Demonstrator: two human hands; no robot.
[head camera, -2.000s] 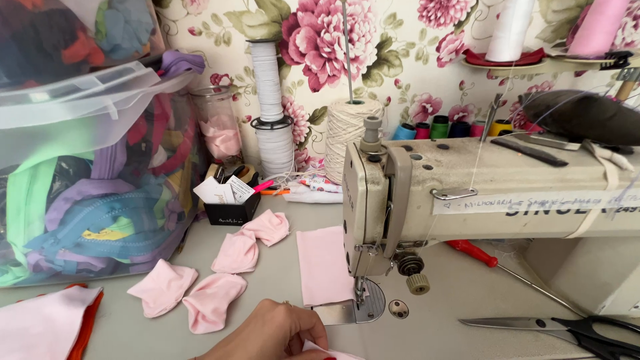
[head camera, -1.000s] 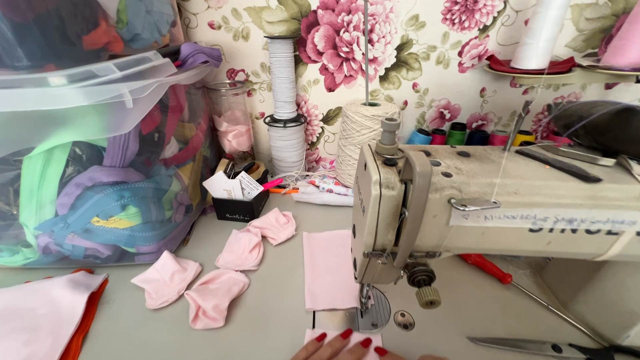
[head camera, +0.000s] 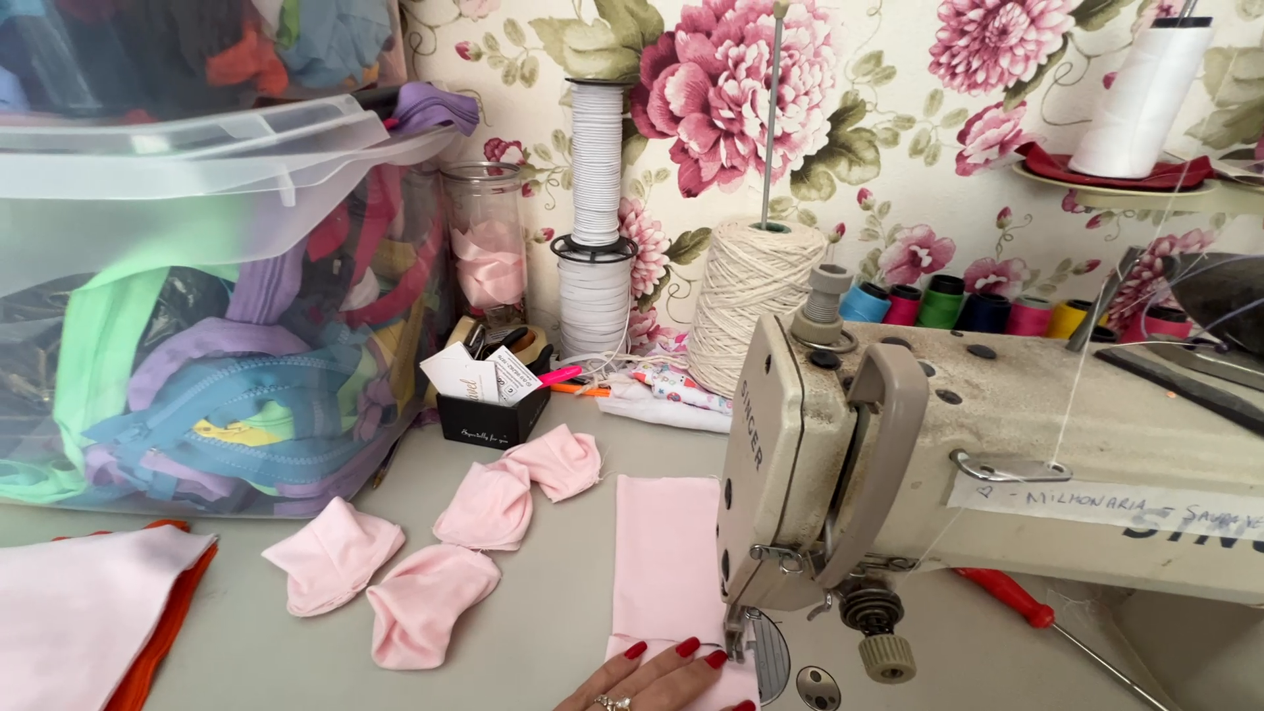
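My left hand (head camera: 657, 683) lies palm down at the bottom edge, its spread fingers, with red nails and a ring, resting on pale pink fabric beside the presser foot (head camera: 735, 632). A flat rectangular piece of pink fabric (head camera: 668, 553) extends behind the fingers, left of the head of the Singer sewing machine (head camera: 780, 454). The fabric's near end is cut off by the frame. Part of the round metal needle plate (head camera: 772, 657) shows right of the foot. Several gathered pink fabric pieces (head camera: 434, 602) lie on the table to the left. My right hand is out of view.
Clear plastic bins (head camera: 227, 296) of coloured zippers and cloth stand left, behind pink and orange fabric (head camera: 79, 612). A black card box (head camera: 491, 417), a glass jar (head camera: 487, 247), white elastic spools (head camera: 595, 168) and a cream thread cone (head camera: 752, 296) stand behind. A red-handled screwdriver (head camera: 1007, 595) lies right.
My left hand has gone from bent, with its fingertips at the fabric near the bottom, to lying flat on pink fabric beside the presser foot. The view has shifted slightly.
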